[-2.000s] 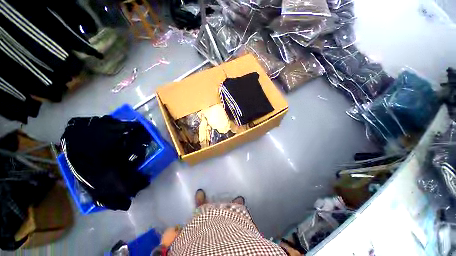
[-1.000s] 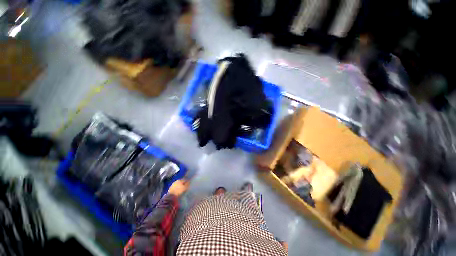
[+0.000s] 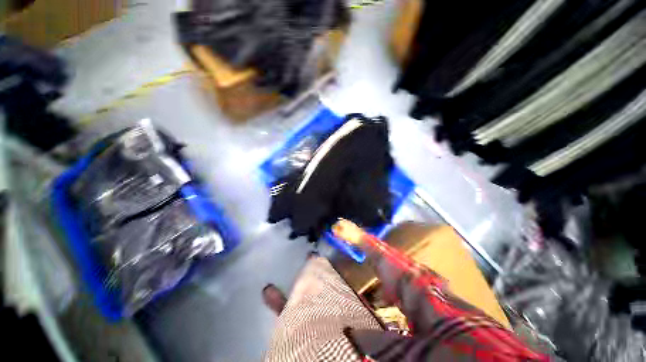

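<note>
A blue crate [image 3: 405, 189] on the floor ahead holds loose black garments [image 3: 347, 170] with a white stripe, which hang over its near edge. My right arm in a red and dark sleeve reaches in from the lower right. My right hand [image 3: 348, 232] is small and blurred at the near edge of the garments; whether it grips the cloth or only lies by it cannot be told. My left hand is not in view.
A second blue crate [image 3: 79, 244] at the left holds shiny bagged goods [image 3: 152, 212]. A brown carton [image 3: 446, 265] lies partly behind my right arm. Another carton [image 3: 244, 99] with dark goods stands behind. Striped black garments [image 3: 538, 92] hang at the upper right. Bagged goods [image 3: 567, 290] lie at the right.
The view has turned and come closer to the garment crate. My right arm has come into view and reaches to that crate. My left hand, seen earlier by the bagged goods, has gone out of view.
</note>
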